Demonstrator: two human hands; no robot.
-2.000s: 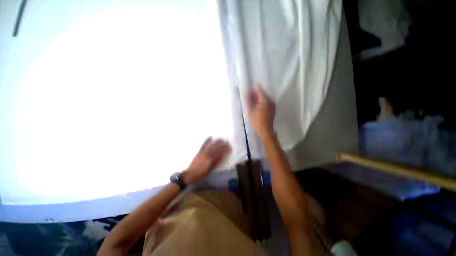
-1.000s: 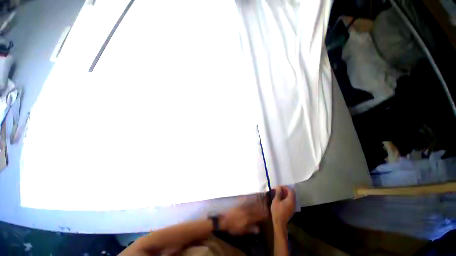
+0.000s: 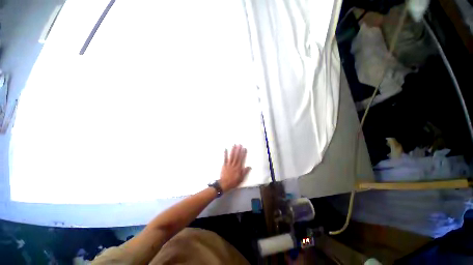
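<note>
My left hand (image 3: 236, 168) lies flat, fingers spread and empty, on the white fabric lay (image 3: 135, 124) near its front edge, left of the rail. The cutter rail (image 3: 267, 145) shows as a thin dark line beside loose folds of white fabric (image 3: 306, 93). The cloth cutting machine (image 3: 288, 222), with white cylinders and small red lit digits, sits at the rail's near end, past the table edge. My right hand is not visible. The lay is overexposed, so its surface detail is lost.
A thin dark strip (image 3: 97, 27) lies on the lay at upper left. A pale cord (image 3: 359, 134) hangs right of the table. A yellowish pole (image 3: 415, 184) and plastic bags (image 3: 415, 168) are at right. A pale block (image 3: 50, 23) lies beyond the lay's left edge.
My left hand has moved from the rail's near end up onto the lay. My right hand has left view. The cutting machine and pale cord now show.
</note>
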